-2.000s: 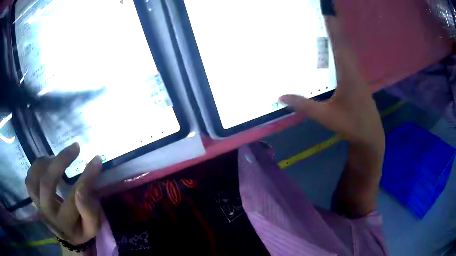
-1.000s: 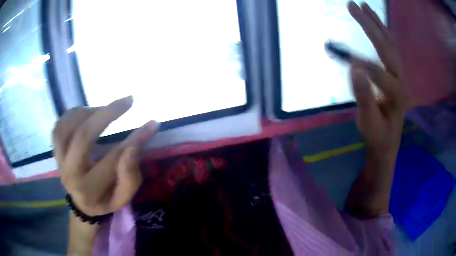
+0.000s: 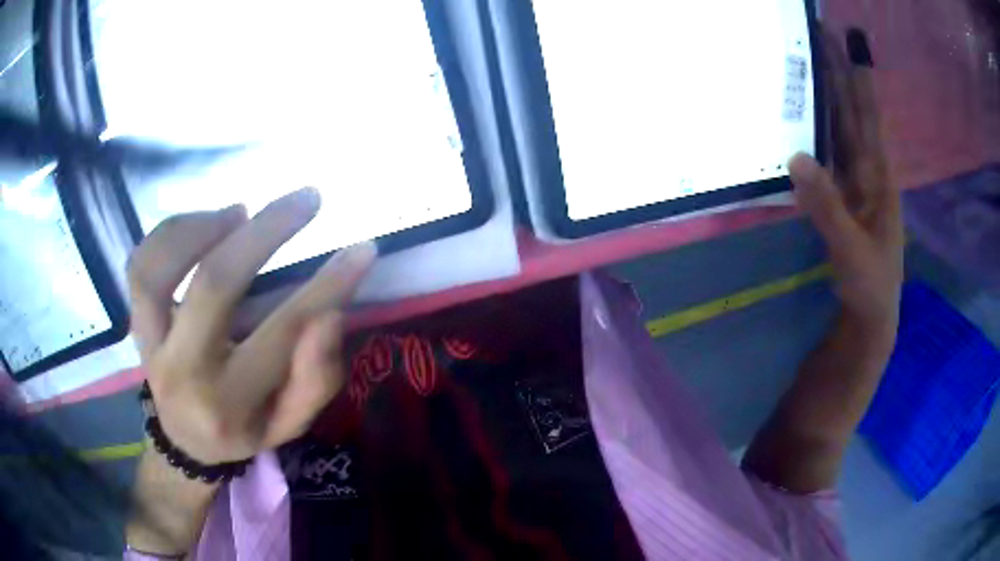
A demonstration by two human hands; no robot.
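Note:
Three tablets with black bezels and glowing white screens lie side by side: the left tablet (image 3: 44, 263), cut off by the picture's edge, the middle tablet (image 3: 285, 99) and the right tablet (image 3: 669, 110). A pale sheet (image 3: 483, 254) shows under the middle one. My left hand (image 3: 247, 329) is over the middle tablet's lower left corner, fingers apart, holding nothing. My right hand (image 3: 861, 208) is at the right tablet's right edge, thumb by the lower right corner, a black finger cot (image 3: 859, 47) on one fingertip. Whether it grips the edge is unclear.
The pink-red bench (image 3: 932, 99) extends to the right of the tablets, its front edge below them. A blue bin or bag (image 3: 932, 395) stands on the grey floor at right, near a yellow line (image 3: 735, 301). A dark blurred shape (image 3: 49, 142) crosses the upper left.
Since one second ago, my right hand has moved from over the right tablet's screen to its right edge. My left hand has stayed near the middle tablet's lower left corner. The view has shifted.

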